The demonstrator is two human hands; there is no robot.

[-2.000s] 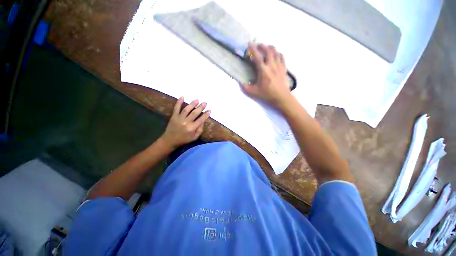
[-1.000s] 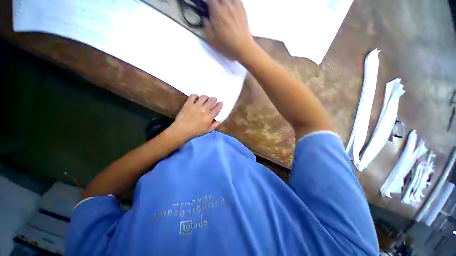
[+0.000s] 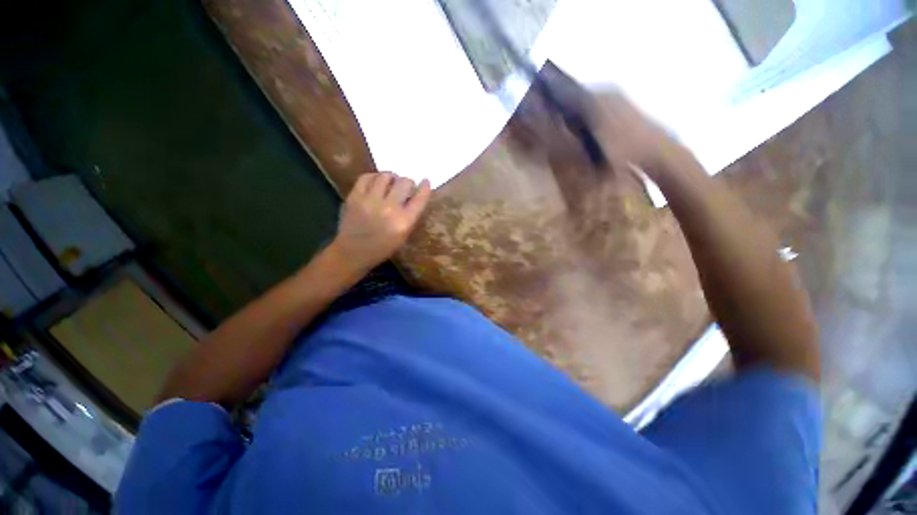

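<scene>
My left hand (image 3: 382,213) lies at the table's front edge, its fingertips at the near corner of a long white fabric lay (image 3: 407,121). Its fingers are slightly bent; no grip on the cloth shows. My right hand (image 3: 625,129) is motion-blurred. It holds dark-handled shears (image 3: 575,113) above the brown table, beside the lay, with the blurred blades pointing up and left over a grey slab (image 3: 488,45).
More white sheet (image 3: 644,50) lies at upper right, with a second grey slab (image 3: 759,25) on it. A white strip (image 3: 684,372) shows beside my right sleeve on the brown table (image 3: 503,251). Boxes (image 3: 70,223) stand on the floor at left.
The view has turned and shifted. My right hand has swung with the shears off the slab to the right, over bare table. My left hand stays at the lay's near corner.
</scene>
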